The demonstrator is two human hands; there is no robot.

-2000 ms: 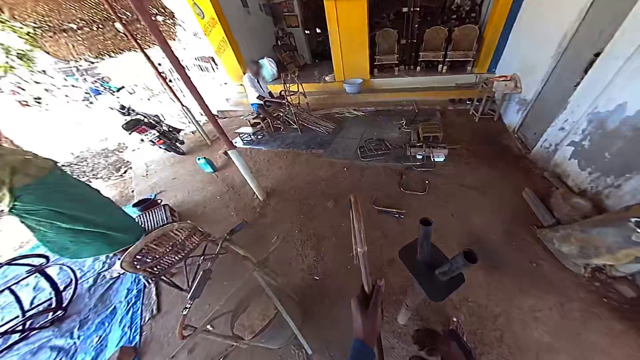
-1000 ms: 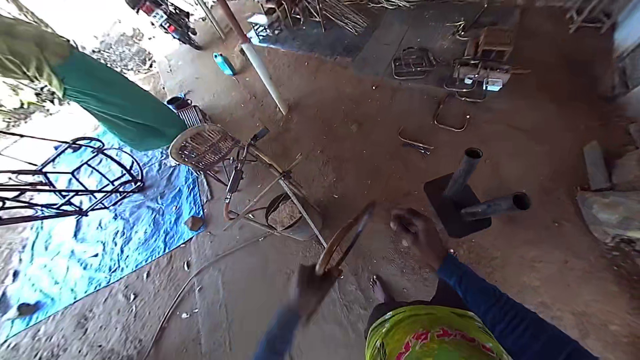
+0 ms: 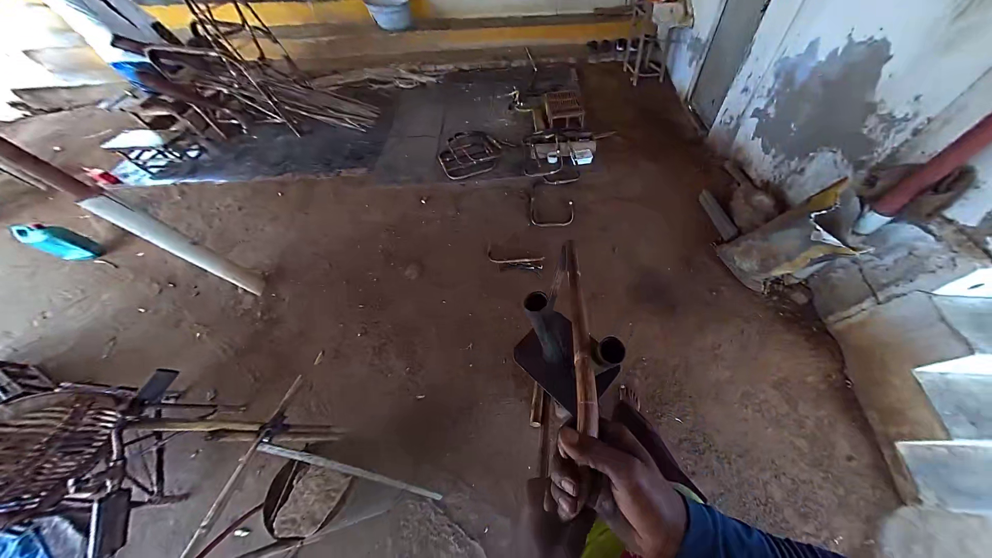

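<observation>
My right hand (image 3: 620,480), in a dark blue sleeve, grips the lower end of a brown cane piece (image 3: 580,341). The cane stands nearly upright in view and looks narrow from this angle. Behind it is a dark metal plate (image 3: 542,364) with two open pipe stubs (image 3: 610,351), one on each side of the cane. A bare foot (image 3: 629,397) shows just beyond my right hand. I cannot make out my left hand; a blurred brown shape lies at the bottom beside the right hand.
A woven cane seat (image 3: 58,446) and crossed poles (image 3: 240,465) lie lower left. Bent cane frames (image 3: 469,155) rest on the floor ahead. A post (image 3: 174,244) and a teal jug (image 3: 58,242) stand left. Broken sheet material (image 3: 783,236) and steps (image 3: 945,395) border the right.
A second ago both hands were in view, the left at a curved cane piece and the right apart from it. Now the right hand grips the cane. The view has swung right.
</observation>
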